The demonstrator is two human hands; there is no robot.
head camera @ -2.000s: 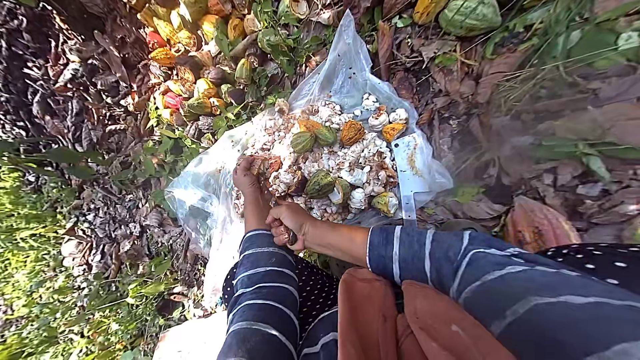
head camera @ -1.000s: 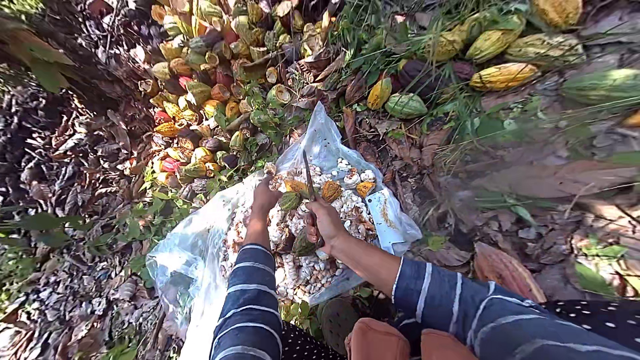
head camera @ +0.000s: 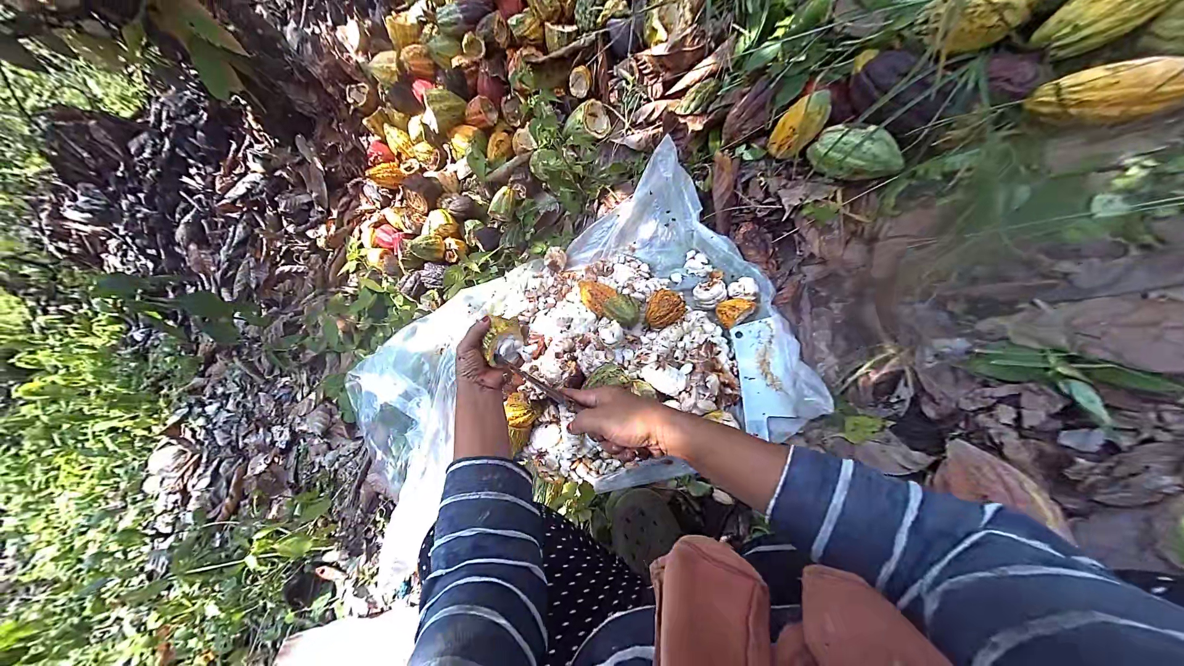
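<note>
My left hand (head camera: 479, 359) holds a yellow-green cacao pod piece (head camera: 504, 339) with white pulp at its open end, over the left side of the heap. In my right hand (head camera: 622, 421) is a knife (head camera: 544, 384), its narrow blade pointing left to the pod piece. Beneath both hands, wet white cacao beans (head camera: 638, 356) lie heaped on a clear plastic sheet (head camera: 393, 388). Among the beans rest an orange pod piece (head camera: 665, 308), a green and yellow one (head camera: 610, 302) and several others. A wide flat metal blade (head camera: 751, 370) lies at the heap's right edge.
Beyond the sheet is a pile of opened cacao husks (head camera: 444, 111). Whole pods, among them a green one (head camera: 856, 153) and a yellow one (head camera: 1110, 90), lie at the upper right. Dry leaves (head camera: 999, 407) cover the ground to the right, and low green plants (head camera: 83, 444) grow at left.
The knife, upright above my right hand one second ago, now points left toward my left hand. My left hand now shows a pod piece with its pulp exposed.
</note>
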